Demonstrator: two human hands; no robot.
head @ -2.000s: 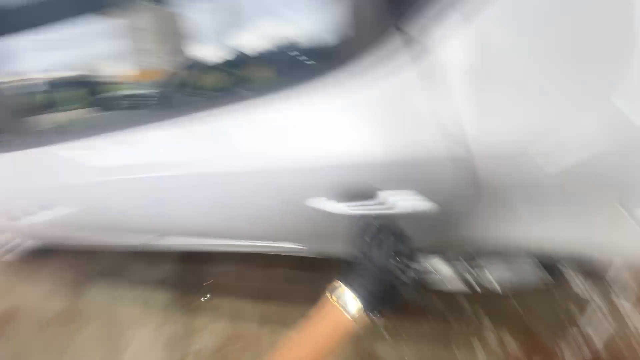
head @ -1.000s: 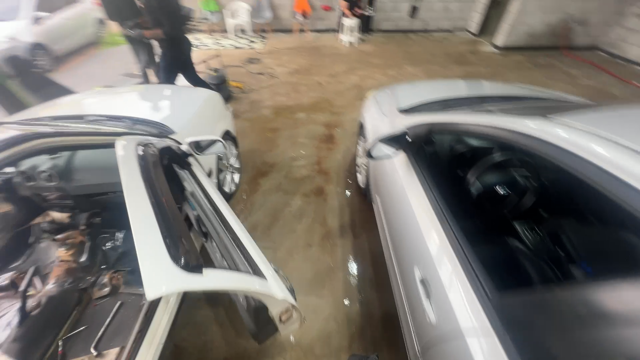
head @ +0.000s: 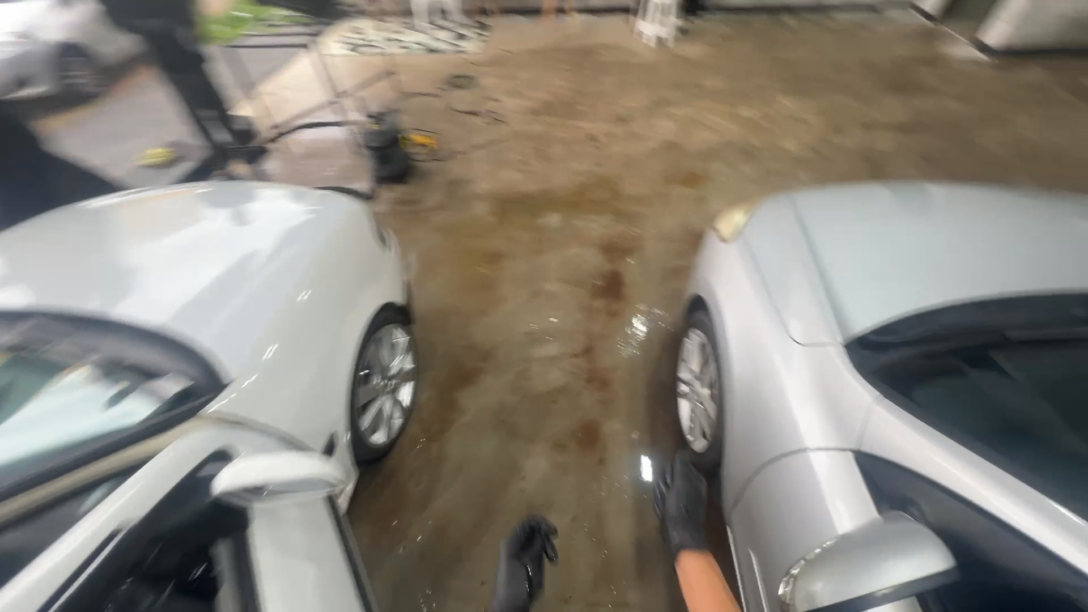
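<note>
Both my hands wear black gloves and hang low between two parked cars. My left hand [head: 525,561] is at the bottom centre over the wet floor, its fingers curled, and whether it holds anything is not clear. My right hand [head: 682,503] is beside the silver car [head: 799,382], just below its front wheel [head: 699,389], with nothing visible in it; blur hides the fingers' exact pose. To the left stands a white car [head: 280,280] with its door [head: 297,552] standing open and its mirror [head: 279,474] sticking out.
The silver car's side mirror [head: 867,563] juts out at the lower right. Wet concrete floor [head: 544,323] runs between the cars. Farther ahead are a dark machine [head: 387,149] with a yellow part, a person in dark clothes [head: 183,68], and a white stool [head: 657,21].
The view has moved forward from the silver car's door handle, past the white car's open door, toward the front wheels. Both gloved hands now show; neither was plainly visible one second ago.
</note>
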